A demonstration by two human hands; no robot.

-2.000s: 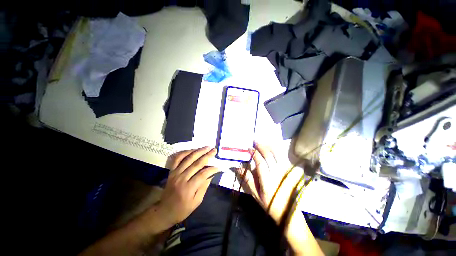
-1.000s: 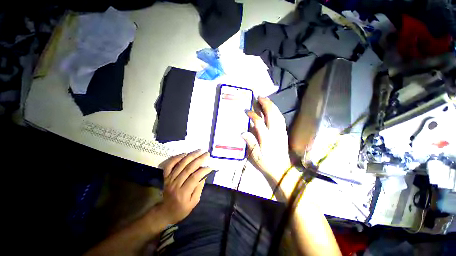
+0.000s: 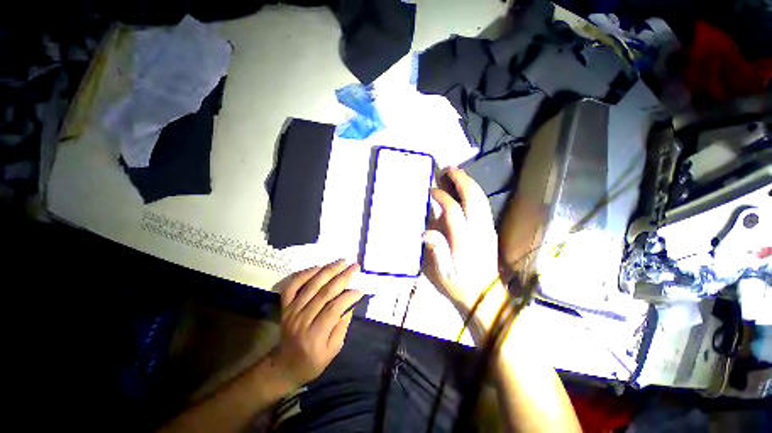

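A smartphone (image 3: pixel 396 211) with a dark rim lies flat on the cream-white table, its screen blank bright white. My right hand (image 3: pixel 460 241) is at the phone's right edge, fingers bent and apart, holding nothing. My left hand (image 3: pixel 320 317) rests on the table's front edge below the phone's lower left corner, empty, fingers slightly spread. A stack of dark rectangular cut pieces (image 3: pixel 300 183) lies left of the phone. A crumpled blue scrap (image 3: pixel 359 112) lies above the phone.
Overlapping dark grey pieces (image 3: pixel 529 76) heap at the back right. A rounded grey-silver cover (image 3: pixel 554 203) and white sewing machine (image 3: pixel 719 228) stand right. White fabric (image 3: pixel 169 80) lies over a dark piece far left. Blurred cords (image 3: pixel 495 317) hang over my right forearm.
My right hand has moved from the phone's lower edge up along its right side. The screen has gone from showing red marks to plain white. My left hand has barely moved.
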